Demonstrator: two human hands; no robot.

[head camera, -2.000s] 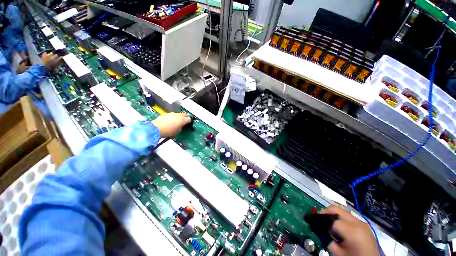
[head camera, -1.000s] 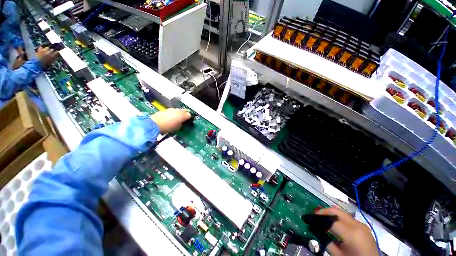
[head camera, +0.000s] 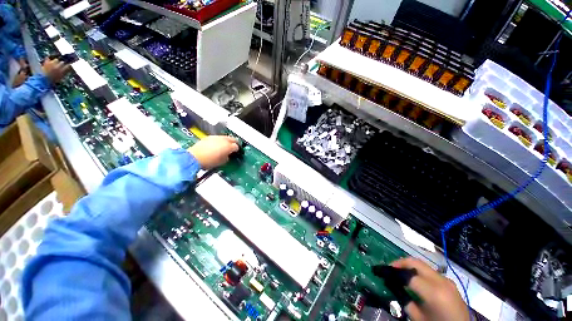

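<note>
Green circuit boards (head camera: 251,177) crowded with parts lie edge to edge in front of me. My left hand (head camera: 216,152) reaches to the far side of one board, fingers together over a small dark piece; whether it holds it is unclear. My right hand (head camera: 434,293) is low over the board at the lower right, partly cut off by the bottom edge. Black shapes cover or extend from its fingertips; I cannot tell finger cots from a held part. A long white heatsink (head camera: 260,229), a finned heatsink (head camera: 313,191) and a red-orange toroid (head camera: 236,272) stand on the board between my hands.
Behind the line are a bin of silver pieces (head camera: 335,139), black ribbed trays (head camera: 414,182), orange-and-black blocks (head camera: 401,57) and a white inductor tray (head camera: 524,128). A coiled blue cord (head camera: 495,204) hangs right. A carton (head camera: 25,166) and another person's hand (head camera: 55,69) are left.
My left hand stays at nearly the same spot on the board. My right hand's black-tipped fingers have shifted slightly left over the board. The board parts appear slightly further right in view.
</note>
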